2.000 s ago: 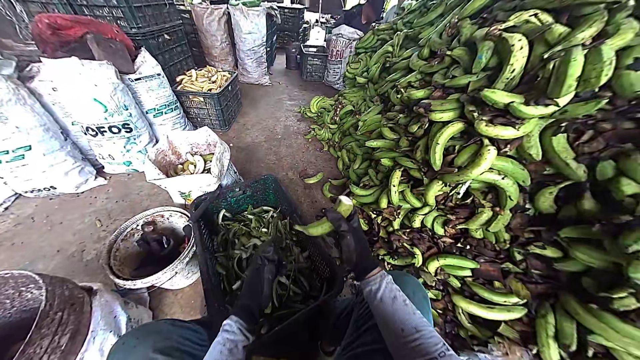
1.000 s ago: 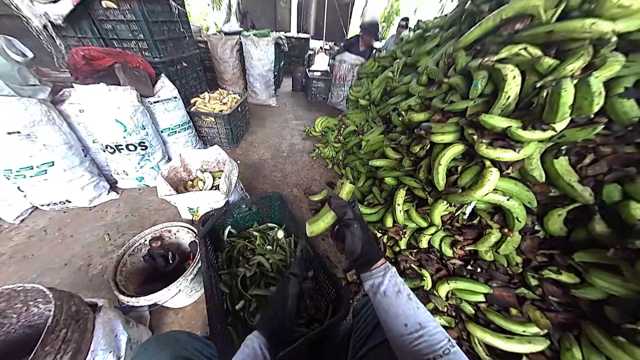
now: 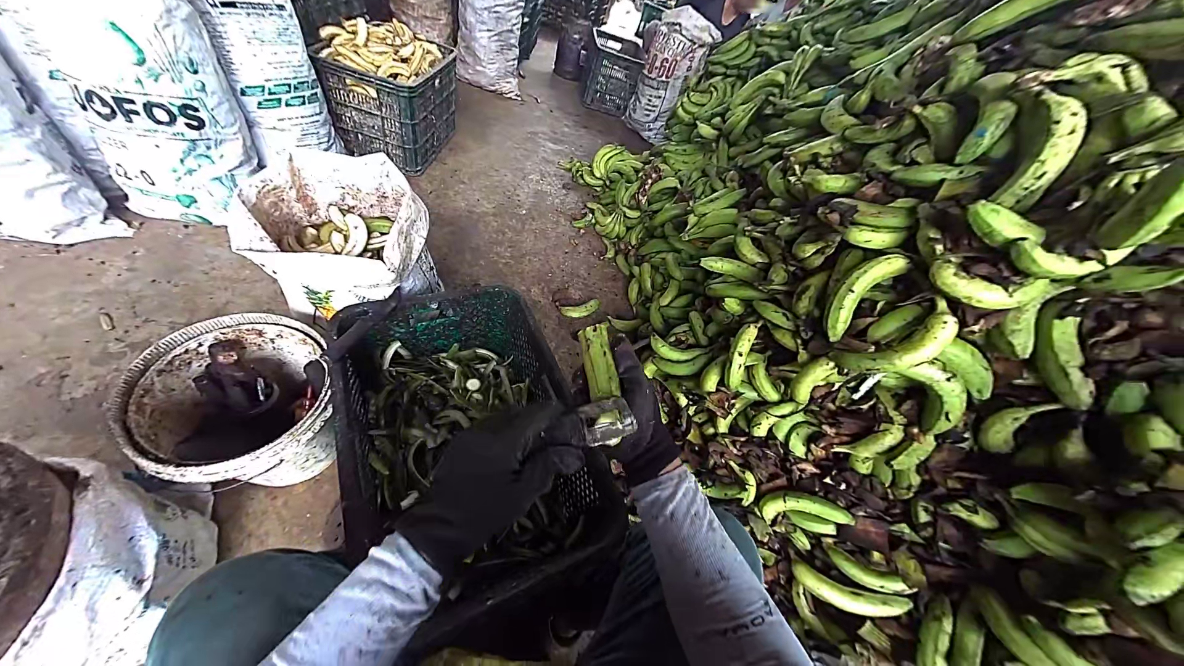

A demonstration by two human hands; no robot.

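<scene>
My right hand, in a dark glove, holds a green plantain upright over the right rim of a dark green plastic crate. My left hand, also gloved, grips a small tool with a shiny, flat, blade-like end. That end touches or overlaps the lower part of the plantain; its exact shape is blurred. Green peel strips lie in the crate beneath my left hand. A heap of green plantains rises close to the right of my right hand.
A dirty white bucket with dark contents stands left of the crate. Beyond it is an open white sack holding peeled plantains. Farther off are a crate of peeled plantains, filled sacks and part of a person.
My left hand has come up from the crate to the plantain, and the tool's shiny end now shows. The plantain has turned more upright in my right hand. The view has tilted down.
</scene>
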